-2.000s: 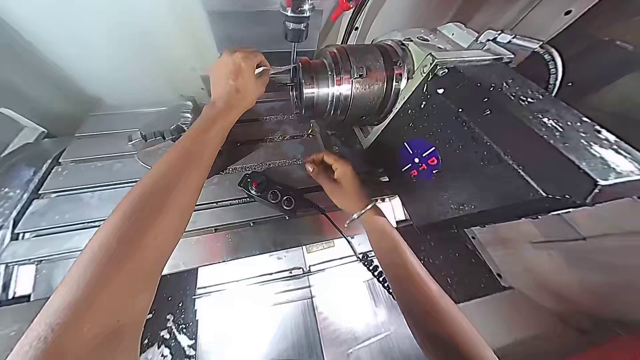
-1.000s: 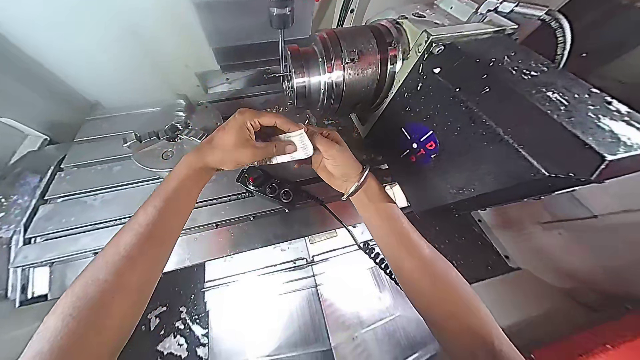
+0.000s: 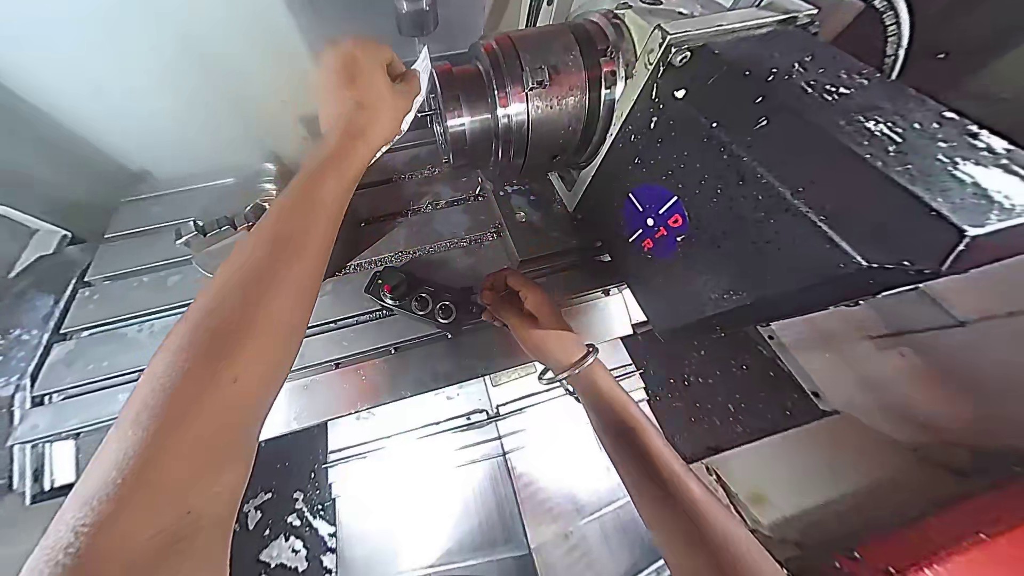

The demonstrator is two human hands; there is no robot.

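My left hand (image 3: 364,92), slightly blurred, grips a thin white sheet (image 3: 412,108), which may be paper or cloth, at the front face of a round metal workpiece (image 3: 468,116). The workpiece sits in a cylindrical chuck (image 3: 560,88) on a rotary unit. Above the sheet hangs the machine spindle's tool holder (image 3: 417,16); its tip is hidden. My right hand (image 3: 516,300), a metal bangle at its wrist, is half curled beside a black handheld control pendant (image 3: 412,298) lying on the slotted table. Whether the right fingers hold anything small cannot be seen.
A slotted machine table (image 3: 144,300) with metal chips in its slots spans the left and middle. Part of a second, jawed chuck (image 3: 220,240) shows behind my left forearm. The rotary unit's dark housing (image 3: 760,176) fills the right. Metal way covers (image 3: 424,488) lie in front.
One second ago both hands were together on the white sheet over the table. My left hand has moved up to the workpiece face with it; my right hand has let go and moved down near the pendant.
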